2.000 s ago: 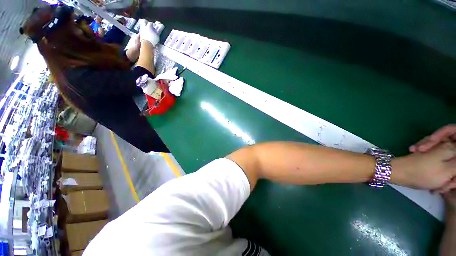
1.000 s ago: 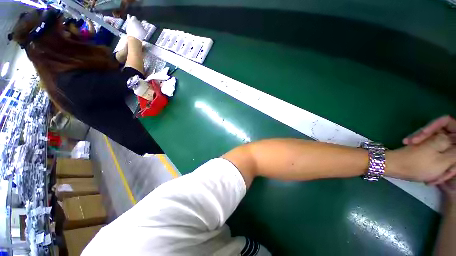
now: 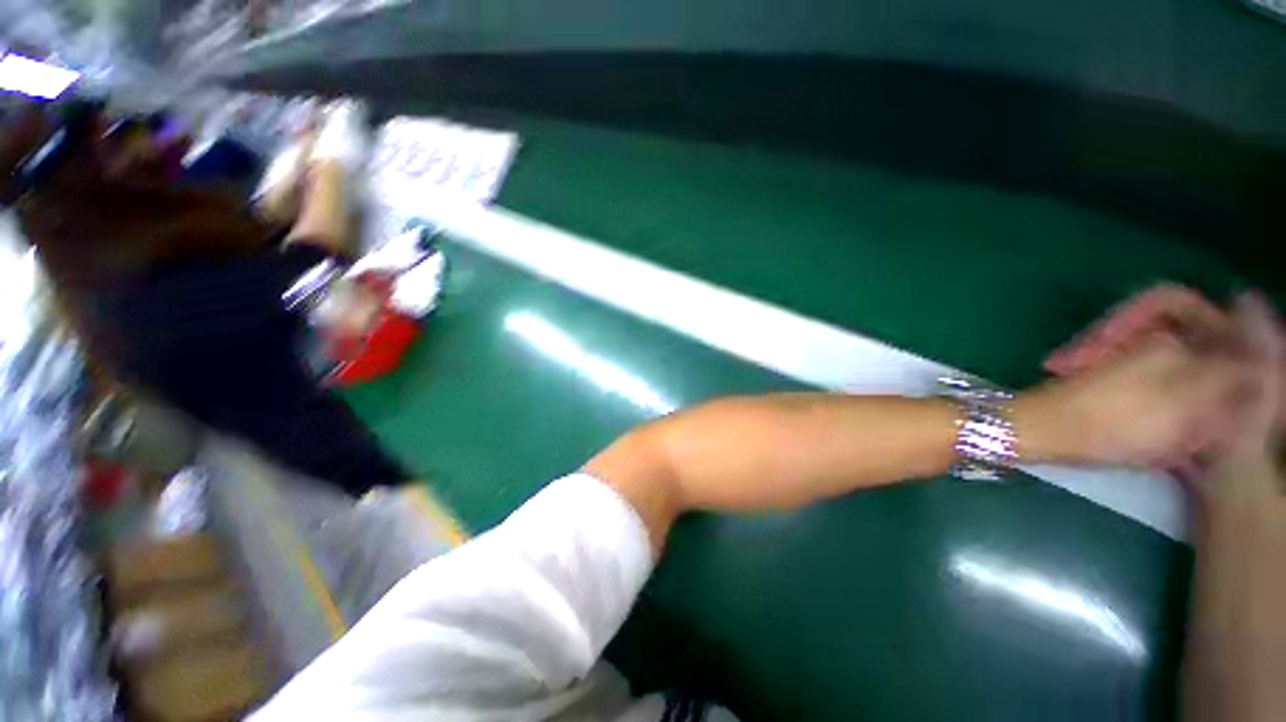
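Observation:
The frame is blurred. My left hand (image 3: 1135,402), with a metal watch on its wrist, lies over the far right of the white side rail (image 3: 663,299). My right hand (image 3: 1244,370) is against it at the right edge, partly hidden by it. The two hands are clasped or laid together, and no part shows in them. Whether the fingers are closed cannot be told. A row of white housings (image 3: 444,162) lies on the green conveyor belt (image 3: 846,240) at the upper left, away from my hands.
A person in black (image 3: 212,332) stands at the left, with white-gloved hands near the housings. A red container (image 3: 370,347) with white cloths sits on the glossy green worktop (image 3: 494,409). Cardboard boxes (image 3: 184,628) and yellow floor lines are at the lower left.
The view has shifted and blurred. My joined hands and left forearm now appear further left in the picture, with more of my right forearm showing. The neighbour and housings also appear further left and lower.

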